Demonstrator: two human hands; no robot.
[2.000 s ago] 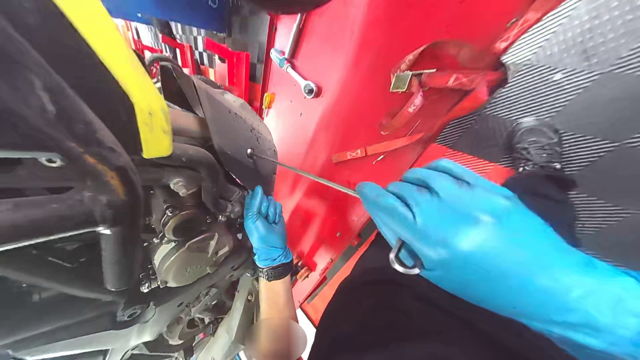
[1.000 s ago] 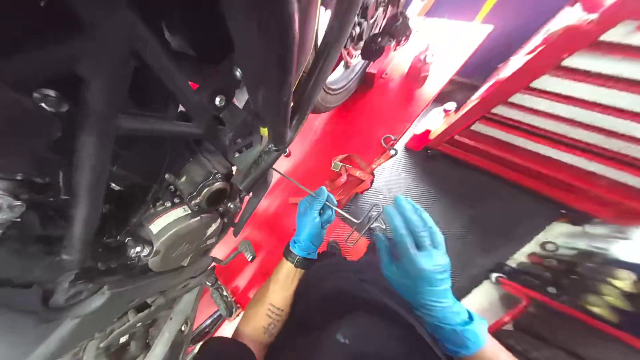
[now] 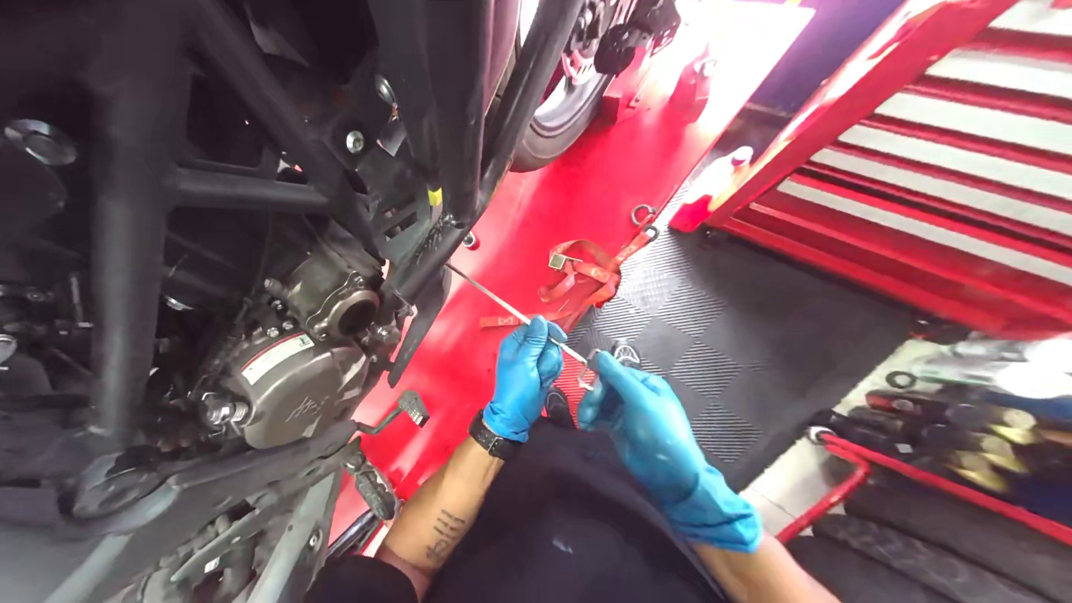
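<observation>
A thin metal rod tool [image 3: 490, 293] with a bent wire handle runs from beside the motorcycle frame [image 3: 251, 193] down to my hands. My left hand [image 3: 526, 373], in a blue glove with a black watch at the wrist, pinches the rod partway along. My right hand [image 3: 641, 414], also gloved in blue, is closed around the handle end, partly hiding it. To the left is the motorcycle's engine cover [image 3: 301, 389], with a foot pedal [image 3: 413, 408] just right of it. Where the rod's far tip ends, close to the dark frame, I cannot tell.
An orange ratchet strap [image 3: 586, 272] lies on the red lift platform [image 3: 536, 209]. A motorcycle wheel [image 3: 557, 126] stands at the top. On the right are a red tool cabinet [image 3: 888, 176], a padded seat with a red tube frame [image 3: 946, 469] and several blurred items above it.
My left hand was by the motorcycle's underside two seconds ago and is now on the rod. Since one second ago my right hand has closed on the handle. The view has swung widely.
</observation>
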